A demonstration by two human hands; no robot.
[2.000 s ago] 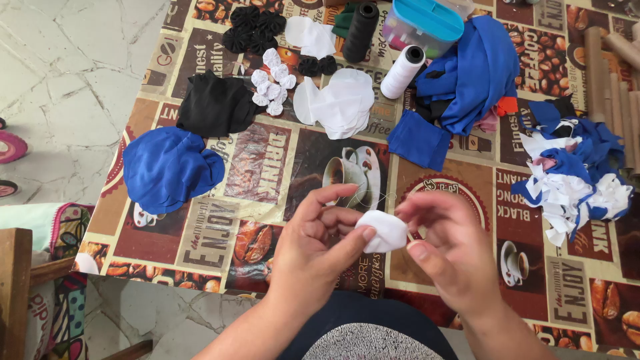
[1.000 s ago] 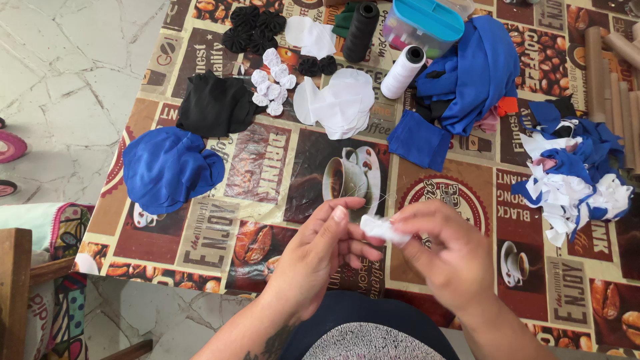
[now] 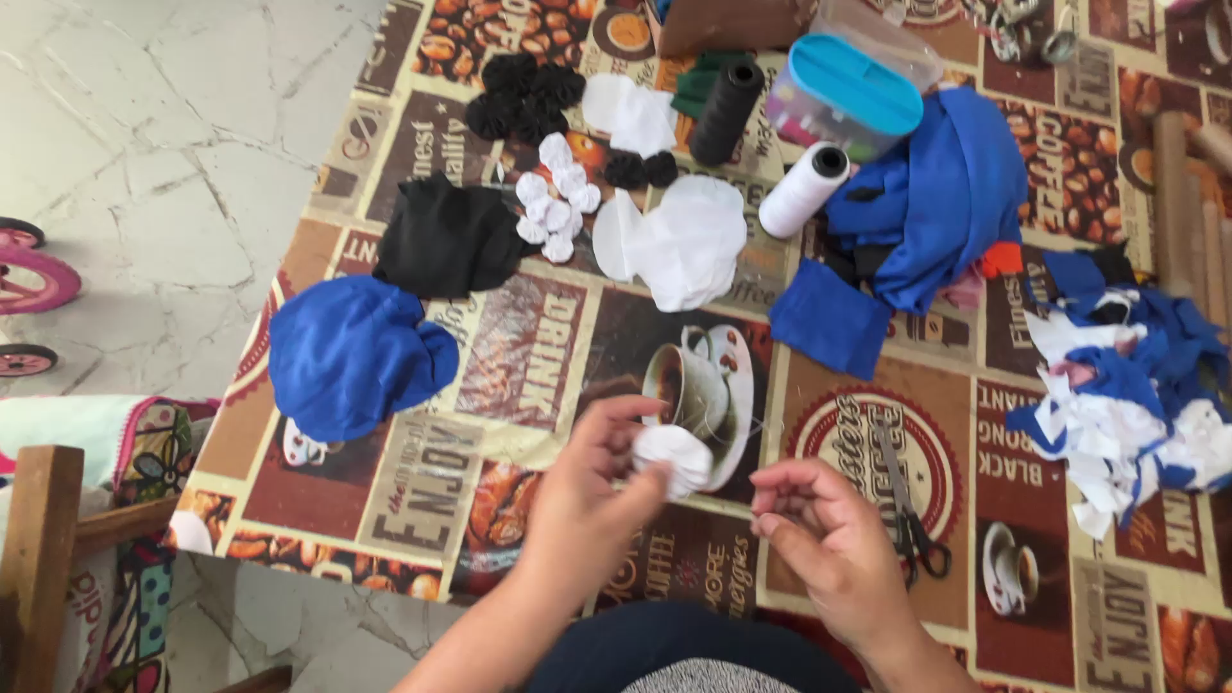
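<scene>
My left hand point(image 3: 611, 481) pinches a small gathered white fabric circle point(image 3: 674, 460) between thumb and fingers. To its right, my right hand point(image 3: 818, 529) is raised with thumb and fingertips close together; a faint thread runs near it, and whether the fingers hold a needle or thread cannot be told. Beyond the hands lie flat white fabric circles point(image 3: 688, 245), a group of small gathered white fabric rosettes point(image 3: 558, 202) and black fabric rosettes point(image 3: 525, 96). A white thread spool point(image 3: 804, 191) and a black thread spool point(image 3: 727, 114) are farther back.
Scissors point(image 3: 905, 520) lie right of my right hand. Blue fabric circles point(image 3: 351, 356) and black fabric point(image 3: 452, 236) are at left. A blue-lidded plastic container point(image 3: 852, 91), blue cloth point(image 3: 938, 202), a blue square point(image 3: 830, 318) and fabric scraps point(image 3: 1126, 385) occupy the right side. A wooden chair point(image 3: 43, 568) stands left.
The white circle, more bunched in my right hand's fingers a second ago, now shows its round face in my left hand. My right hand has moved away from it. Scissors now show beside my right hand.
</scene>
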